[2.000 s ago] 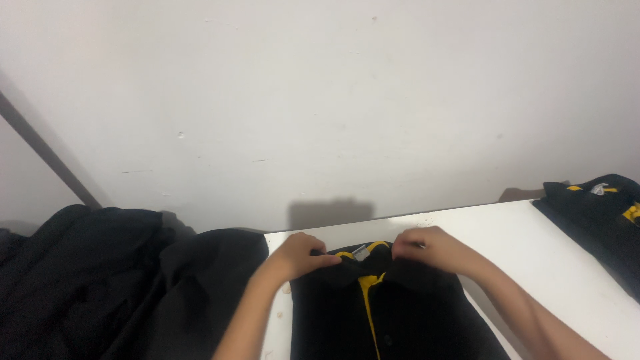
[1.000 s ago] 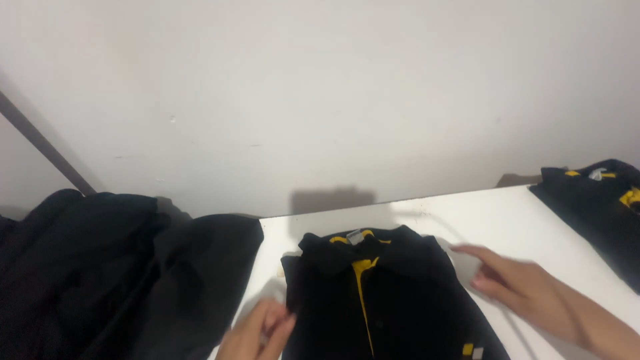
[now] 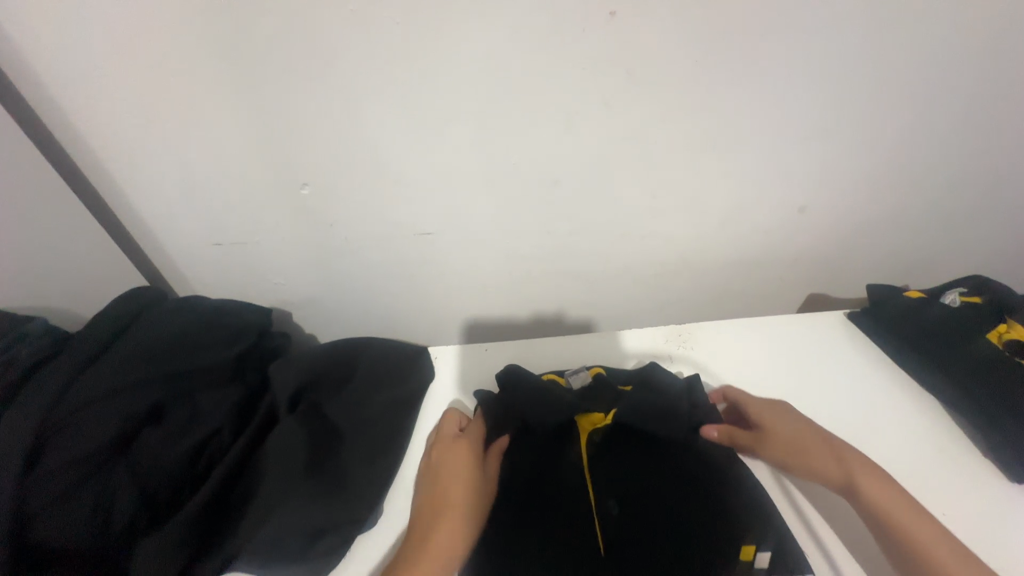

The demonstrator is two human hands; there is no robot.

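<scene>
A black collared shirt [image 3: 648, 480] with yellow trim at the neck and placket lies front up on the white table [image 3: 704, 352], its collar toward the wall. A pale label shows inside the neck, and a yellow and a white patch sit low on the right. My left hand [image 3: 458, 472] grips the shirt's left shoulder edge between thumb and fingers. At the right shoulder edge, my right hand [image 3: 772, 436] has its thumb and fingertips against the fabric; whether they pinch it is unclear.
A heap of black fabric [image 3: 184, 432] covers the table's left side. Another folded black shirt with yellow trim [image 3: 944, 360] lies at the right. The pale wall [image 3: 560, 160] rises behind the table, and a brown object [image 3: 828, 302] shows behind its far edge at the right.
Both hands were at the collar two seconds ago, then apart beside the shirt. Since then my left hand has moved up to the left shoulder and my right hand inward to the right shoulder.
</scene>
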